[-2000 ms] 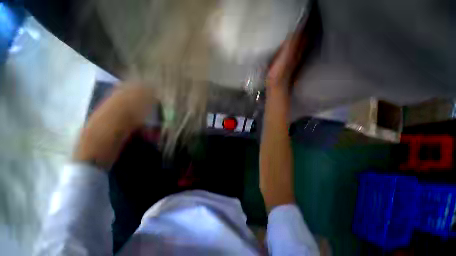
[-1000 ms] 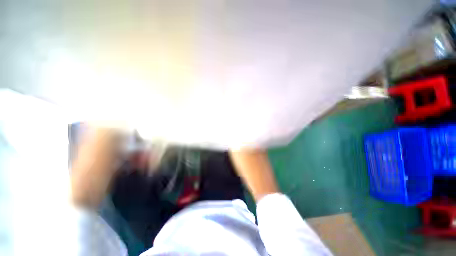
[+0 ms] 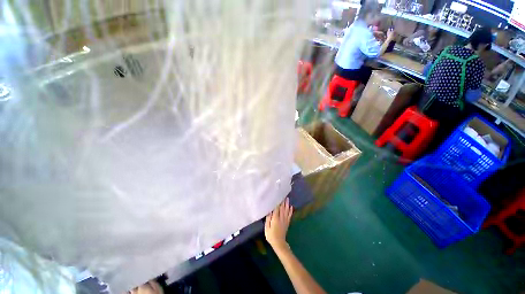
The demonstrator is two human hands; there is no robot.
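The large grey-white machine body [image 3: 149, 166] fills the left and middle of the view, with pale blurry strands across it. The dark control panel [image 3: 207, 258] runs along its lower edge, with a red button [image 3: 217, 244] partly showing. My right hand [image 3: 279, 223] rests at the panel's right end with its fingers forward and holds nothing visible. My left hand [image 3: 148, 287] is at the bottom edge by the panel's left end, mostly cut off and hidden, so its fingers cannot be made out. No green button shows.
An open cardboard carton [image 3: 325, 155] stands just right of the panel. Blue crates [image 3: 440, 201] and red stools [image 3: 407, 133] stand on the green floor at right. Two people sit at a far bench [image 3: 397, 62]. Crinkled clear film [image 3: 29, 270] lies at lower left.
The view has swung toward the right side of the hall. My right hand, earlier at a white part and then hidden, now shows on the panel's right end. My left hand has dropped to the bottom edge.
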